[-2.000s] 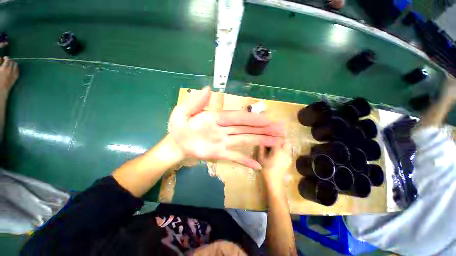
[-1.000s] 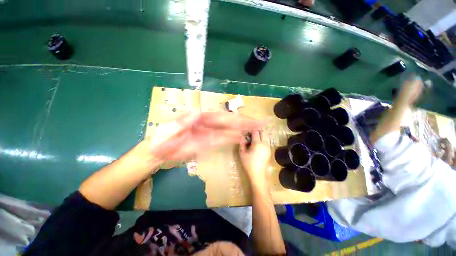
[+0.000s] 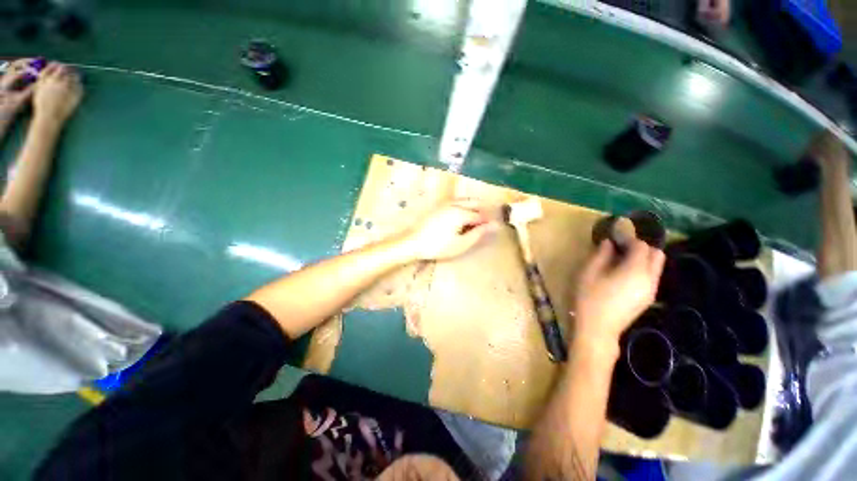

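Note:
Black housing sleeves (image 3: 650,357) with thin bright rims stand and lie clustered on the right of the cardboard sheet (image 3: 489,348). My right hand (image 3: 620,282) has its curled fingers on a dark sleeve (image 3: 648,224) at the cluster's back left; the hand hides part of it. My left hand (image 3: 446,231) is over the cardboard, fingers partly curled, just left of the mallet's head. A small dark spot shows between its fingers; whether it holds something is unclear. The mallet (image 3: 536,277) lies on the cardboard between my hands, whitish head away from me, dark grip towards me.
Black inner units stand on the green surface beyond the cardboard, one at left (image 3: 263,64) and one at right (image 3: 638,143). A pale metal bar (image 3: 481,80) crosses above. Another person's hands (image 3: 56,92) are at far left; another's arm (image 3: 836,207) reaches a dark unit at far right.
My hands have parted. My right hand has moved right to the sleeves; my left hand, earlier flat and spread, is now partly curled. The mallet's shaft and grip now show uncovered.

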